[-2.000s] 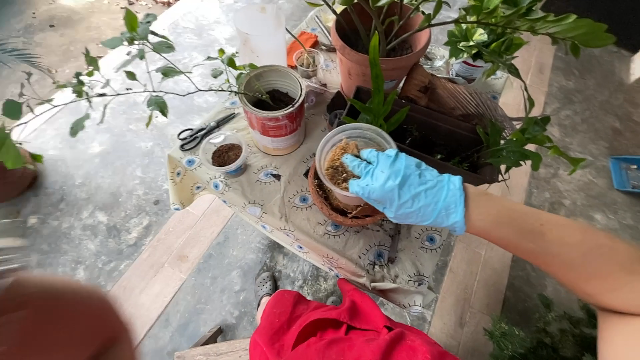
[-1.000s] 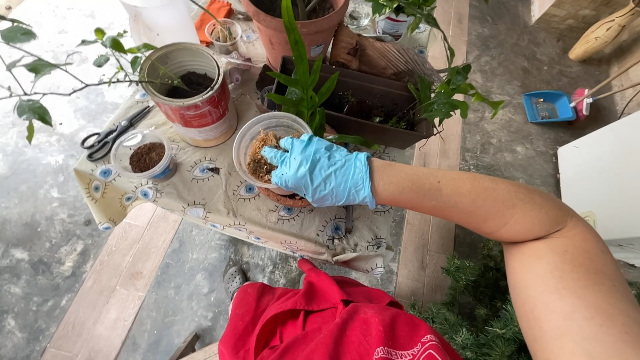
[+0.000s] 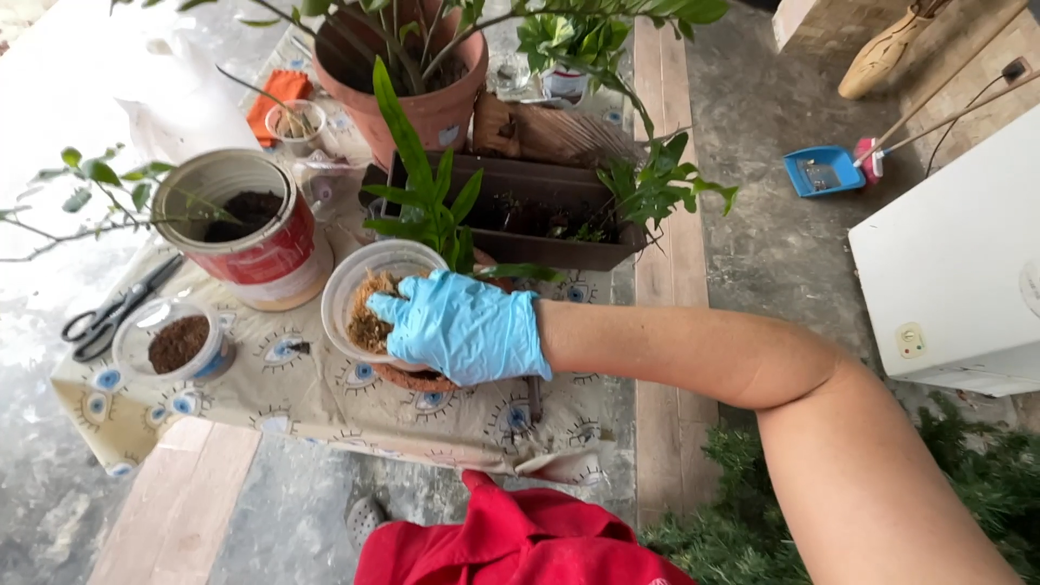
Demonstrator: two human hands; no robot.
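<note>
My right hand [image 3: 467, 325], in a blue disposable glove, reaches into a clear plastic tub [image 3: 337, 280]. Its fingers touch brown, fibrous potting material [image 3: 370, 321] inside; whether they grip any of it is hidden. Under the tub is a terracotta pot or dish [image 3: 406, 378], mostly covered by the tub and hand. A leafy green fern-like plant [image 3: 439, 207] rises just behind the tub. Left of it stand a red and white metal can [image 3: 268, 260] with dark soil and a small clear cup [image 3: 218, 357] of brown soil. My left hand is out of view.
Black-handled scissors [image 3: 122, 309] lie at the table's left. Behind are a brown rectangular planter [image 3: 561, 252], a large terracotta pot [image 3: 366, 122] and an orange cloth [image 3: 280, 93]. The cloth-covered table's front edge is near my red clothing. A blue dustpan [image 3: 822, 172] sits on the floor.
The view has shifted noticeably. My gloved right hand stays at the tub throughout. A blurred shape at the lower left two seconds ago is no longer in view.
</note>
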